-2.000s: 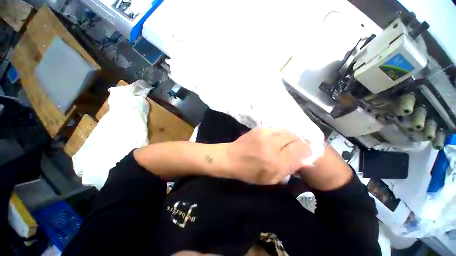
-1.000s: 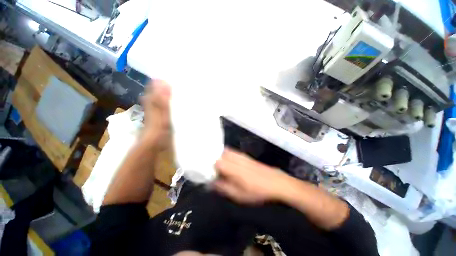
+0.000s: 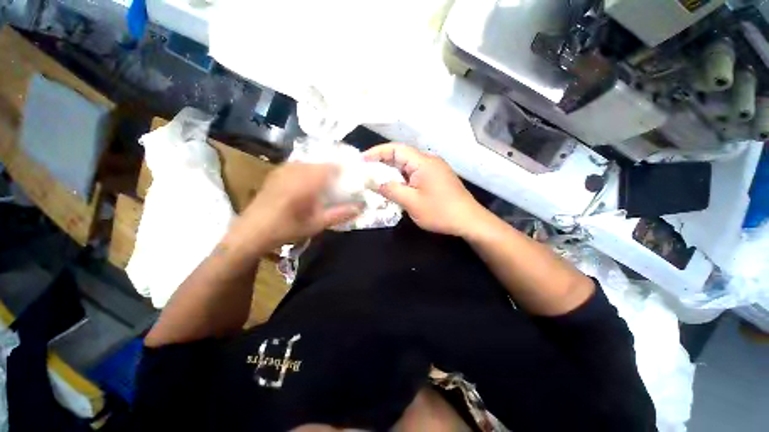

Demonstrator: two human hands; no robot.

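A crumpled white fabric piece (image 3: 358, 181) is bunched between my two hands, just above my lap. My left hand (image 3: 295, 198) holds its left side, with the fingers slightly blurred. My right hand (image 3: 426, 187) pinches its right side between thumb and fingers. Beyond my hands, overexposed white fabric (image 3: 329, 51) spreads over the table; I cannot tell whether it joins the held piece. The overlock machine (image 3: 582, 80) stands to the right, beyond my right hand, and no fabric is seen under its needle area.
A white fabric bundle (image 3: 181, 207) hangs at left over a wooden stool. A wooden board with a grey pad (image 3: 61, 131) is at far left. A black smartphone (image 3: 668, 188) lies right of the machine. More white fabric (image 3: 653, 354) is at lower right.
My hands have come together at the fabric, which was stretched long between them and is now bunched. The left hand moved down and right, the right hand up. The view has shifted.
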